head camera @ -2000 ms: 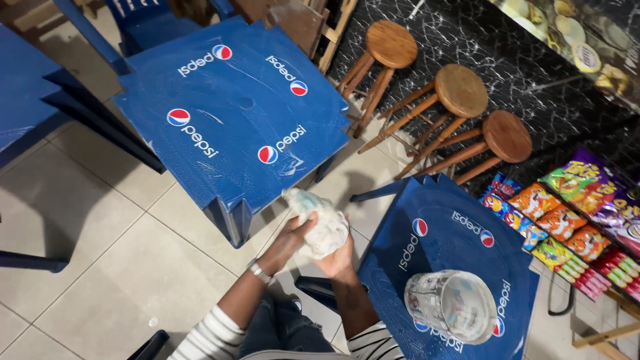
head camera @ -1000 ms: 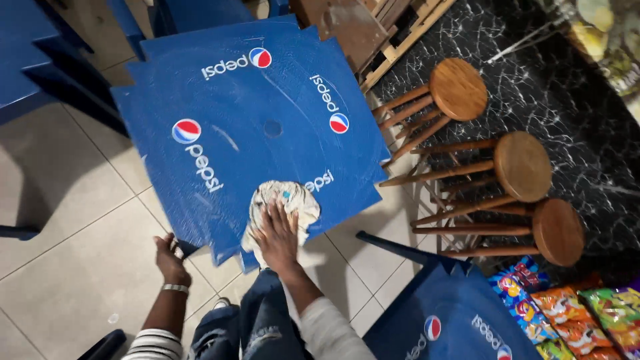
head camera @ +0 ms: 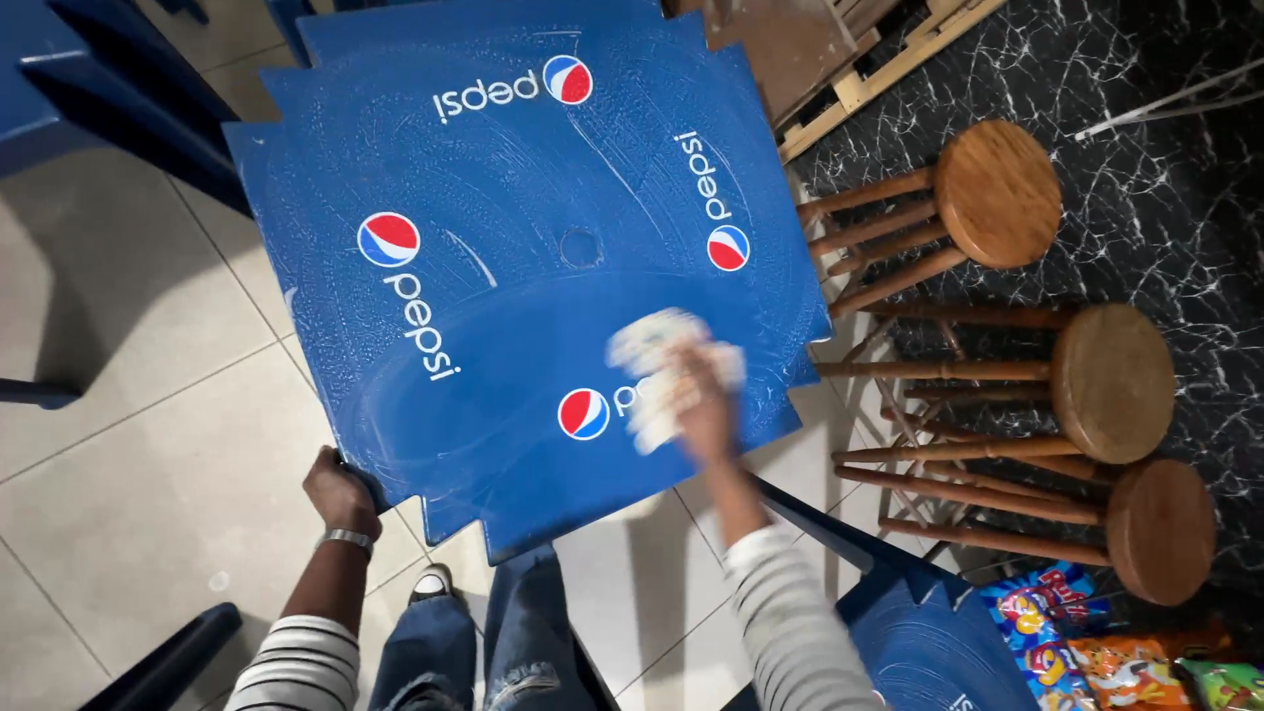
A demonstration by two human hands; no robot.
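Note:
A blue plastic Pepsi table (head camera: 513, 326) lies before me, its top streaked with wet, bubbly marks except for a smoother band on the near side. My right hand (head camera: 703, 395), blurred, presses a pale, crumpled cloth (head camera: 657, 341) on the tabletop, over the lettering near the right part of the near edge. My left hand (head camera: 341, 491) grips the table's near left corner, its fingers partly hidden beneath the edge.
Wooden stools (head camera: 997, 195) stand on the right by a black marble-patterned surface (head camera: 1106, 217). A second blue table (head camera: 928, 642) and snack packets (head camera: 1121, 667) are at lower right. Blue plastic furniture (head camera: 148, 89) stands upper left, and a wooden pallet-like frame (head camera: 849, 94) is beyond the table.
Two seconds ago both hands held the cloth bunched above the floor between the tables. Since then the cloth has come onto the tabletop under my right hand, and my left has taken hold of the corner.

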